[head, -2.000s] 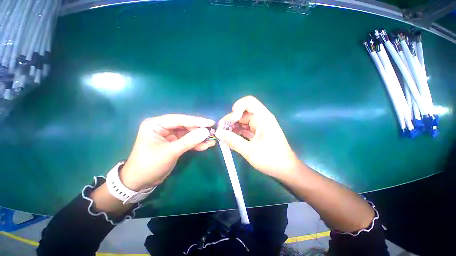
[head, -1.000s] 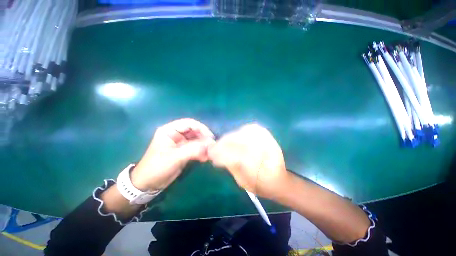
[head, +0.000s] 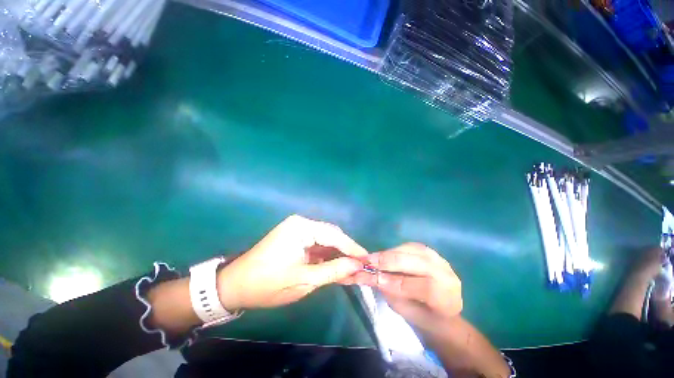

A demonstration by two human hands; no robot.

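My left hand [head: 292, 266] and my right hand [head: 417, 280] meet fingertip to fingertip above the front edge of the green bench. Between the fingertips they pinch the small wire ends [head: 369, 269] of a harness; red and dark bits show, the rest is hidden by the fingers. The harness's white sleeve [head: 380, 325] hangs down below the hands towards the bench edge, partly covered by my right hand and wrist and blurred with a bright patch beside it.
A pile of white harnesses with blue ends [head: 562, 229] lies at the right. Bagged harnesses [head: 81, 44] lie at the upper left. A blue tray [head: 332, 18] and a film-wrapped dark bundle [head: 451, 55] stand at the far edge by a metal rail [head: 543, 136]. Another person's arm [head: 635, 284] shows at far right.
The view has turned and tilted, so the tray, the wrapped bundle and another person's arm now show. Both hands still pinch the wire ends; my right hand's fingers now show more clearly than a second ago.
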